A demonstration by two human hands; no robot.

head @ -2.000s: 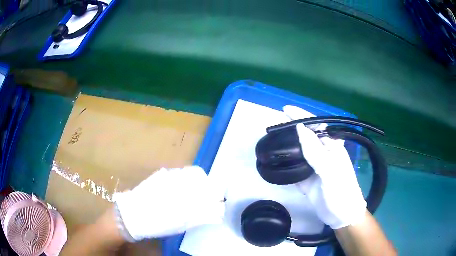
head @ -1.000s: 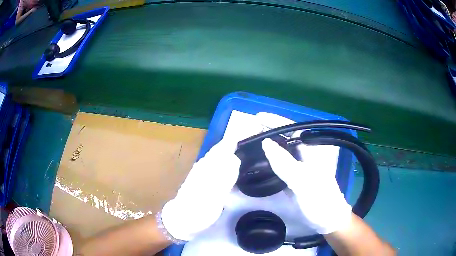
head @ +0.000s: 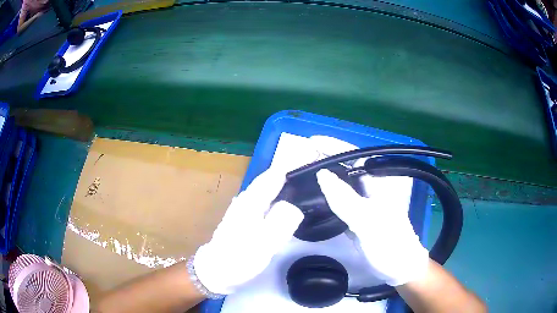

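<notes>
A black headset [head: 451, 208] is over a blue tray [head: 357, 127] with a white liner [head: 259, 301]. Its upper ear cup [head: 316, 214] is between my gloved hands. The microphone boom [head: 378, 151] runs above it, extending to the right. The lower ear cup [head: 317, 281] is over the liner, untouched. My left hand [head: 247, 244] grips the upper cup's left side, thumb on its face. My right hand [head: 378, 232] holds its right side, near the headband joint. Both gloves are white; the fingers behind the cup are partly hidden.
Brown cardboard [head: 159, 189] covers the bench left of the tray. A pink fan [head: 46, 287] stands at lower left. Blue trays [head: 18, 183] are stacked at the left edge. Another tray with a headset [head: 79, 55] is on the green belt [head: 244, 61]. More trays are at upper right.
My left hand came from the left onto the upper ear cup, and its thumb has since shifted on the cup. The headset moved slightly left. The far tray on the belt moved down and left.
</notes>
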